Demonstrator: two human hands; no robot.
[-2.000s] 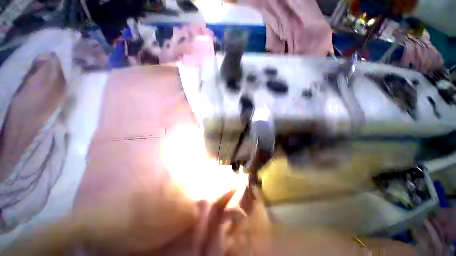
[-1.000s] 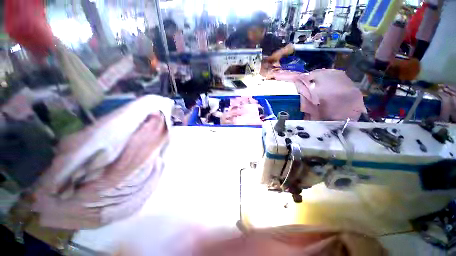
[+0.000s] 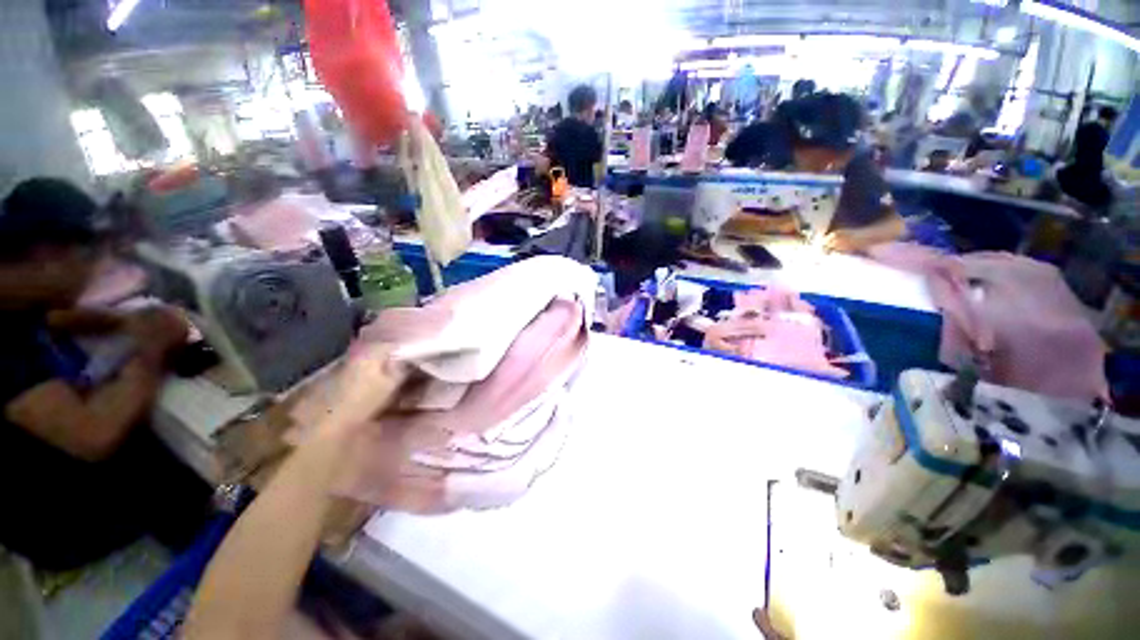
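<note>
A stack of cut fabric pieces (image 3: 513, 388), pink with white edges, lies on the left part of the white table. My left forearm reaches up from the lower left, and my left hand (image 3: 365, 406) is at the near left side of the stack. The hand is blurred, and whether its fingers grip a piece cannot be told. The white sewing machine head (image 3: 910, 465) with a blue stripe stands at the right, cut off by the picture's edge. No fabric shows under its needle area. My right hand is not in view.
The white table (image 3: 663, 463) spans the middle. Beyond it stand a blue basket (image 3: 853, 340) of pink and dark pieces and another machine (image 3: 765, 206) with a person. Another person (image 3: 75, 375) sits at the left beside a machine (image 3: 278, 306). A blue basket edge (image 3: 169, 588) shows lower left.
The view has swung left and up, so the machine head now sits farther right. My left arm now reaches to the stack. The pink fabric at the near edge is out of view.
</note>
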